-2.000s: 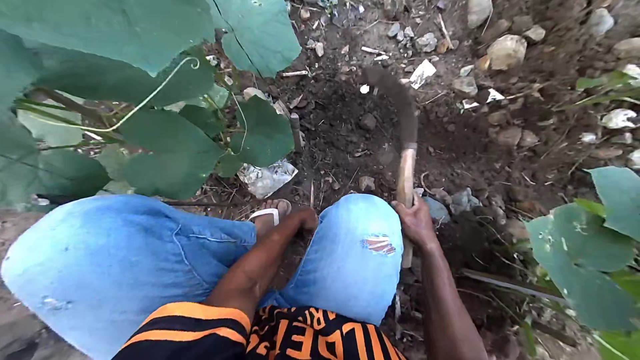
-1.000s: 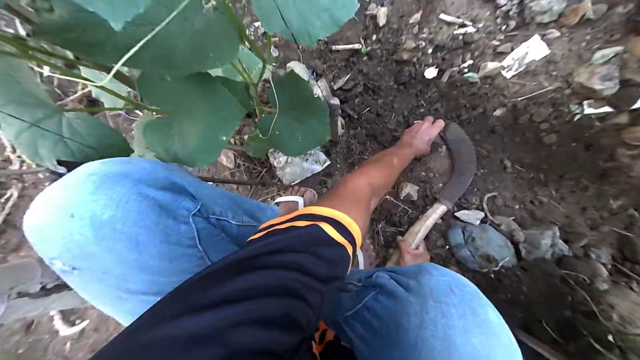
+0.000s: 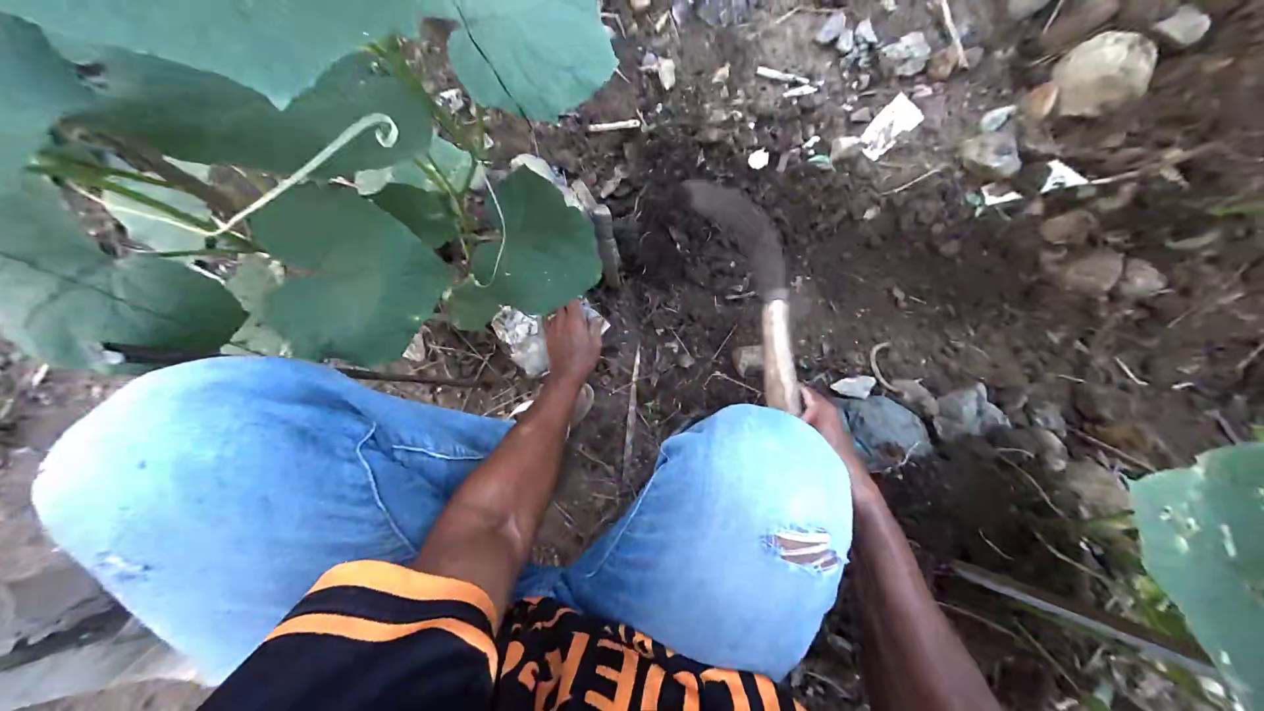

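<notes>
My right hand (image 3: pixel 828 420) grips the lower end of the wooden handle of a sickle (image 3: pixel 752 237), beside my right knee. The curved, dirt-covered blade points up and to the left over dark loose soil (image 3: pixel 681 237). My left hand (image 3: pixel 573 344) is low in front of my left leg, at a crumpled whitish wrapper (image 3: pixel 523 338) under a broad green leaf (image 3: pixel 543 242). Its fingertips are partly hidden, so I cannot tell whether it holds anything.
Leafy vines (image 3: pixel 346 267) with a curled tendril spread over the left side. Stones (image 3: pixel 1104 74) and litter scraps (image 3: pixel 892 125) lie at the upper right. A bluish rock (image 3: pixel 882 430) sits beside my right hand. A long thin stick or bar (image 3: pixel 1076 612) lies at the lower right.
My left hand has drawn back from the soil beside the blade to the wrapper by the leaves. The sickle, still in my right hand, now has its blade farther left.
</notes>
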